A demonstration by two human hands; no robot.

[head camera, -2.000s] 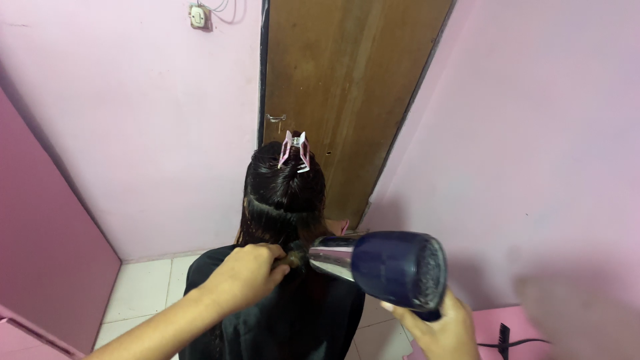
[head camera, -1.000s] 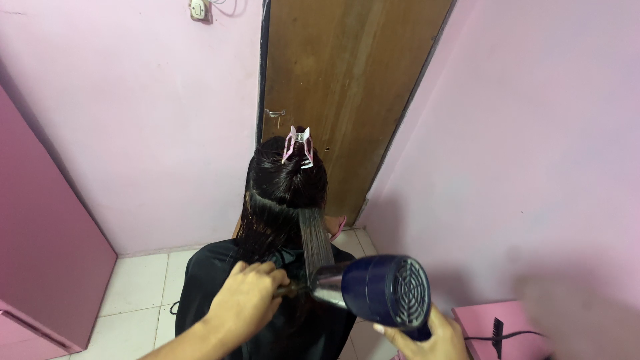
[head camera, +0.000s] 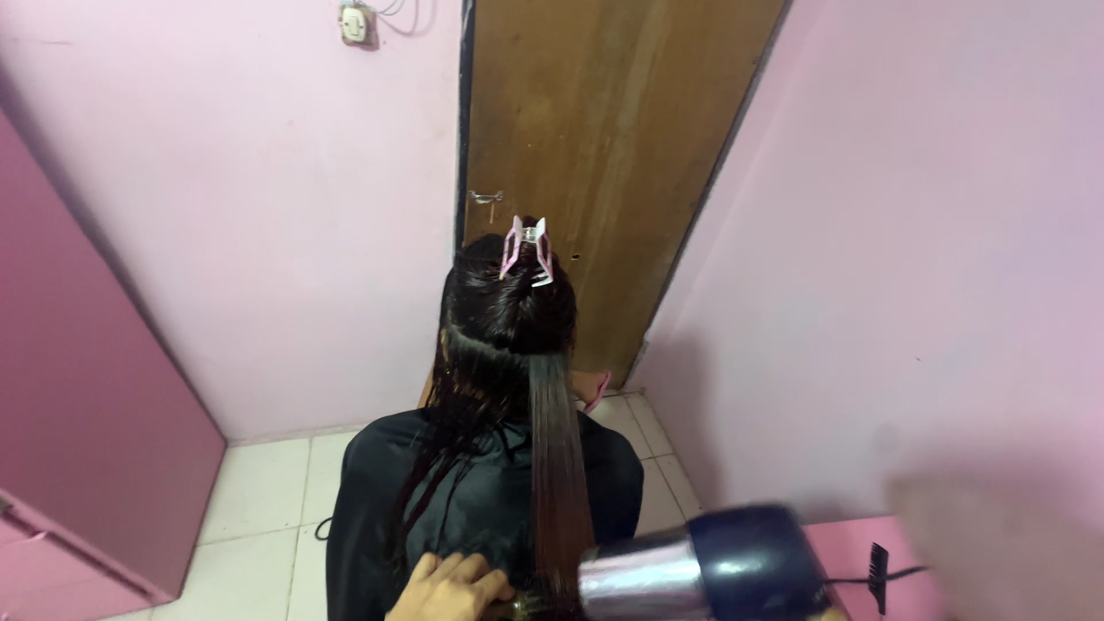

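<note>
A person seen from behind wears a black cape; a pink and white claw clip holds the upper dark hair. One straight, smooth section hangs at the right of the back, while damp strands lie at the left. My left hand, at the bottom centre, is closed on a brush, mostly hidden, near the ends of the smooth section. My right hand barely shows at the bottom edge, behind a dark blue hair dryer whose silver nozzle points left at those ends.
Beyond the person stands a brown wooden door between pink walls. A pink cabinet is at the left. At the lower right, a black comb and a dark cord lie on a pink surface. A wall switch is at the top.
My left hand with the brush and my right hand with the dryer have moved down toward the hair's ends. The smooth section now hangs straight down the cape.
</note>
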